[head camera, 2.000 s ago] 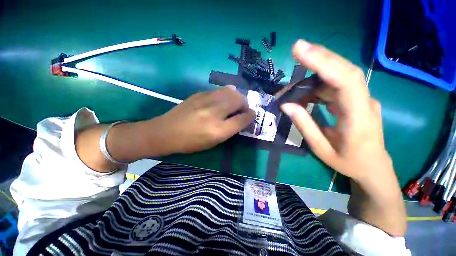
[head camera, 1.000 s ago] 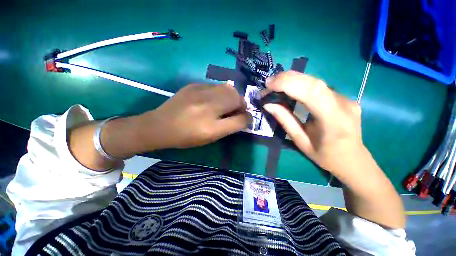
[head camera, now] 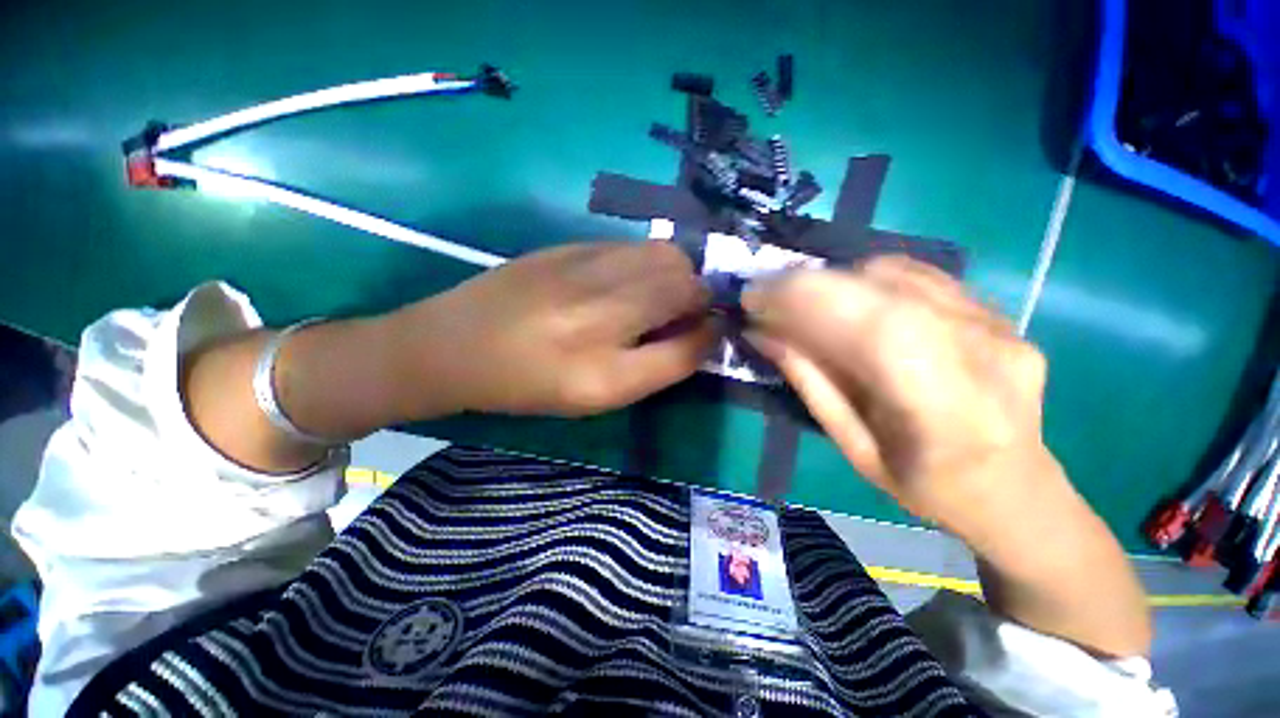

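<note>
A white two-legged cable harness lies on the green mat, its red-and-black joined end at the far left. One leg's end with a black housing lies free at the upper middle. The other leg runs under my left hand, which is closed around its end; the fingers hide the tip. My right hand is blurred, its fingertips close to the left fingertips, pinching a small dark piece mostly hidden between them. Both hands are over the white printed paper.
A loose pile of black connector housings lies above the paper. Black tape strips cross around the paper. A blue parts bin is at the upper right. A harness bundle lies at the far right edge.
My right hand has come from the right, its thumb and fingers spread wider earlier, to beside the left fingertips, and has turned palm-down. My left hand has stayed nearly in place.
</note>
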